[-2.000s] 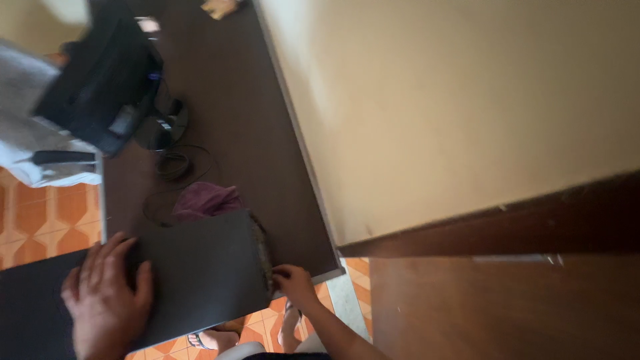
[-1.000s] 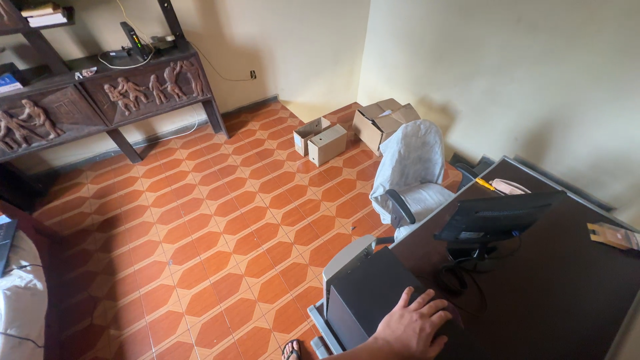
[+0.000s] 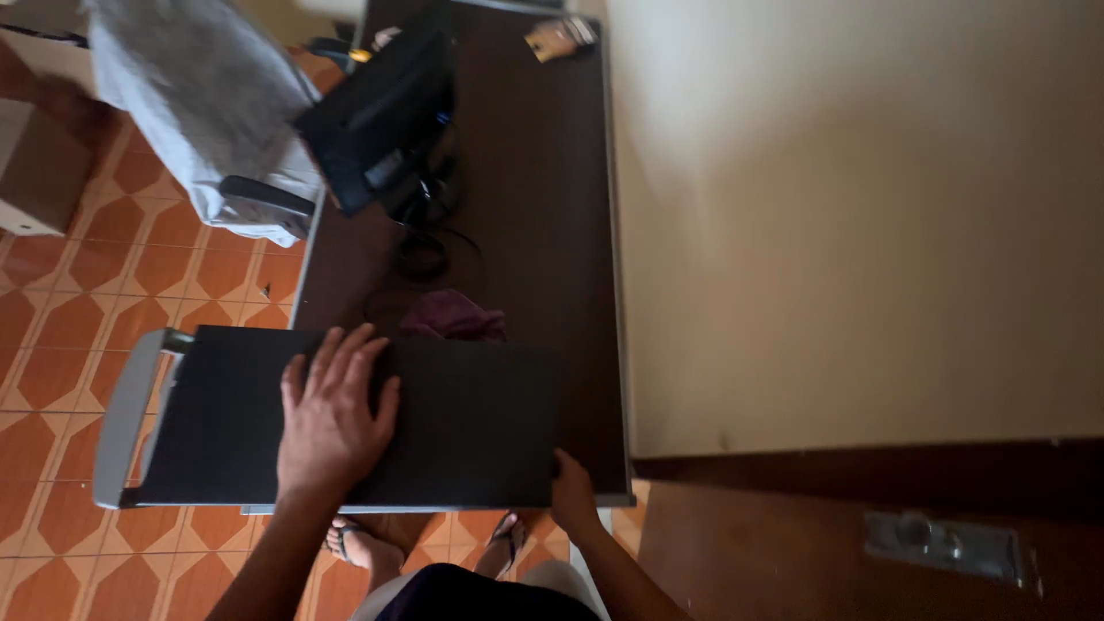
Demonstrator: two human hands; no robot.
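Observation:
A black computer tower case lies across the near end of a dark desk, its grey front end reaching past the desk's left edge. My left hand rests flat on the top of the case, fingers spread. At the case's right end is my right hand, its fingertips at the rear edge and partly hidden, so its grip is unclear. A purple cloth lies just beyond the case. Farther back stands a black monitor, with a coiled black cable near its base.
An office chair with a pale cover stands left of the desk, its armrest close to the edge. A cardboard box is on the tiled floor at far left. The wall borders the desk's right side; a brown door is at lower right.
The view has swung from the room and shelf back to the desk. My right hand, out of view one second ago, shows again at the case's right end. My left hand remains on the case.

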